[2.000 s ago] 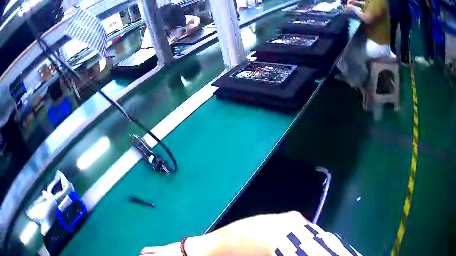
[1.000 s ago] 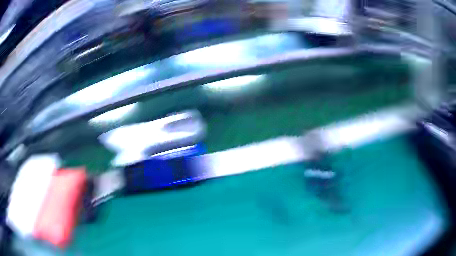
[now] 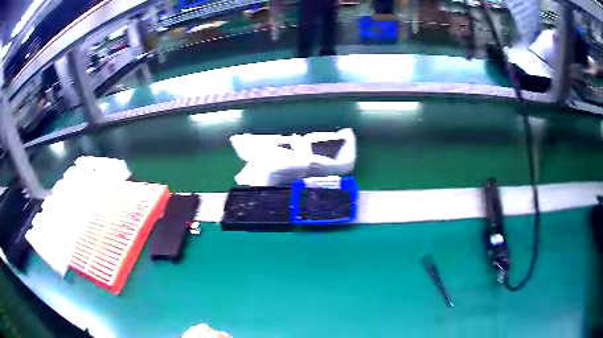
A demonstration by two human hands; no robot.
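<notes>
The fingers of my left hand (image 3: 205,331), by their place, just show at the bottom edge, left of centre; the rest is cut off, so their state cannot be told. My right hand is out of the picture. A black battery pack (image 3: 174,226) with a small white and red plug lies right of the red-orange slotted tray (image 3: 120,236). Dark tweezers (image 3: 437,279) lie on the green bench. A black electric screwdriver (image 3: 494,231) lies right of them, its cable looping beside it.
A black screw tray (image 3: 256,207) touches the blue screw bin (image 3: 324,202) at the bench's back edge. A crumpled white bag (image 3: 296,156) lies behind them. White sheets or trays (image 3: 58,209) lie left of the slotted tray. A dark edge (image 3: 597,231) shows at far right.
The view has swung left from the black trays and the person along the bench to the bins and slotted tray. The forearm with a red wristband is out of view; only fingertips show.
</notes>
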